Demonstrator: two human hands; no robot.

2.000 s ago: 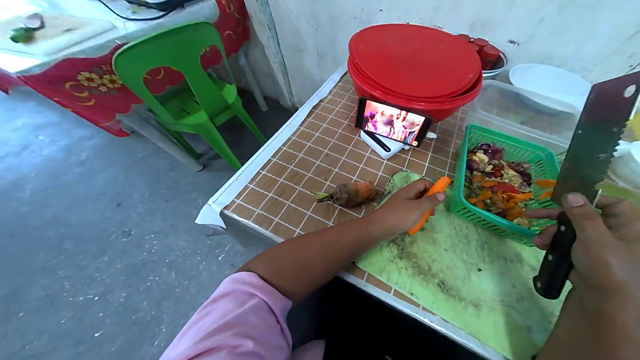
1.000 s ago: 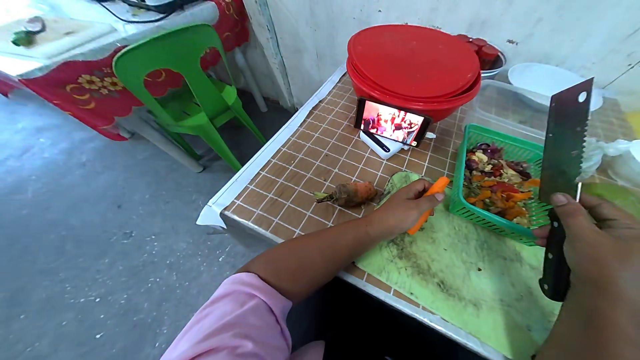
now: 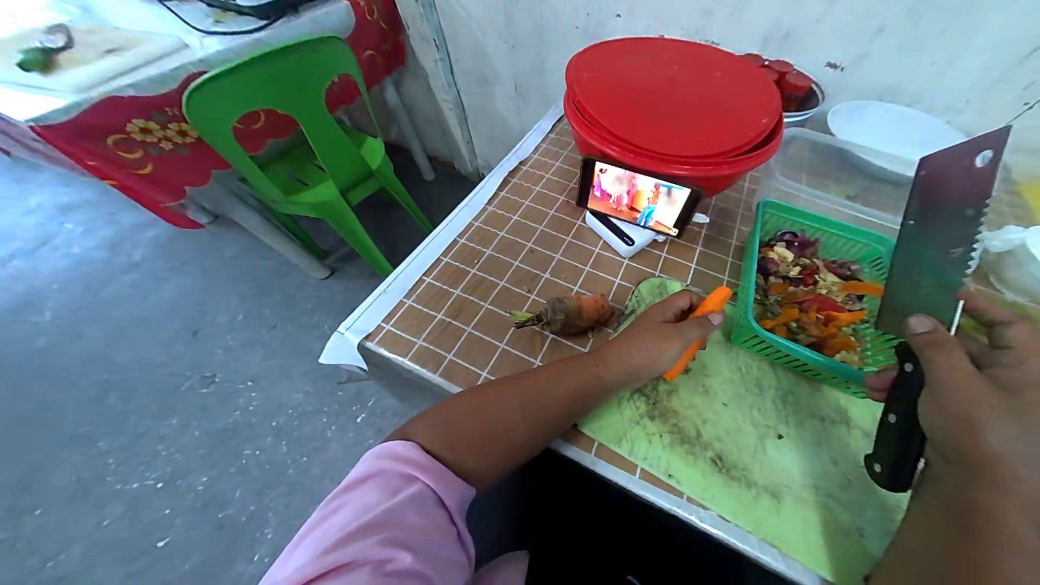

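Note:
My left hand (image 3: 662, 337) holds a peeled carrot piece (image 3: 700, 329) above the upper left part of a stained green cutting board (image 3: 756, 447). On the right, my right hand (image 3: 967, 390) grips the black handle of a wide-bladed knife (image 3: 934, 227) with a serrated edge, its blade pointing up. An unpeeled carrot stub (image 3: 573, 314) with a green top lies on the tiled-pattern table cover, left of the board. Between the hands, a green plastic basket (image 3: 800, 361) holds vegetable peelings and scraps (image 3: 821, 305).
A phone (image 3: 638, 197) leans at the red lidded tub (image 3: 674, 97), by a white device (image 3: 619, 236). Behind the basket are a clear plastic container (image 3: 829, 175), a white bowl (image 3: 894, 130) and red-lidded jars (image 3: 792, 85). A green chair (image 3: 305, 138) stands left of the table.
The knife in my right hand has changed its tilt, its blade now leaning to the right compared with a second ago. My left hand and the carrot piece have stayed in place.

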